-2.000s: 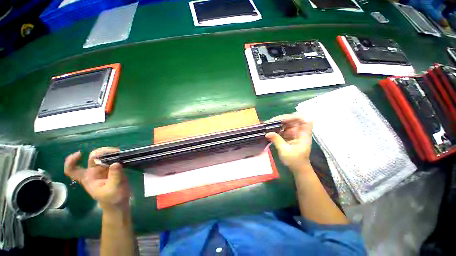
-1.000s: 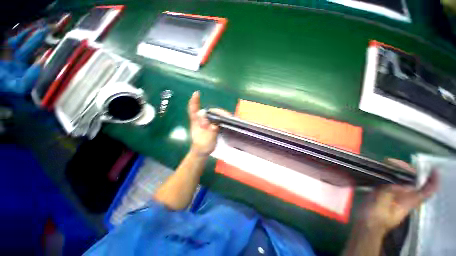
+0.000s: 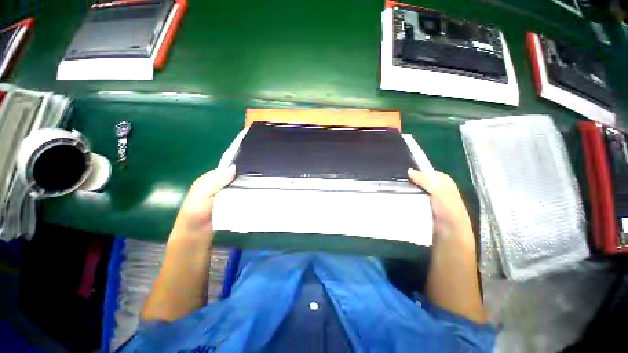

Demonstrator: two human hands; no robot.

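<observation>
A closed laptop unit (image 3: 323, 153) with a dark top face and a silver front edge lies on a white protective sheet (image 3: 323, 214). An orange-red foam sheet (image 3: 323, 118) shows behind it. My left hand (image 3: 206, 196) grips the laptop's left front corner and the sheet's edge, thumb on top. My right hand (image 3: 441, 196) grips the right front corner the same way. The fingers under the laptop and sheet are hidden.
Bubble bags (image 3: 527, 193) lie at right, beside a red-edged laptop stack (image 3: 599, 186). Two open laptop bases (image 3: 451, 45) (image 3: 578, 72) are at the back right. A grey-faced laptop (image 3: 120, 29) is at back left. A white round holder (image 3: 58, 165) and a wristwatch (image 3: 122, 141) are at left.
The laptop was held tilted on edge above the sheets; now it lies flat, dark face up. My hands have moved to its front corners. The camera view has turned.
</observation>
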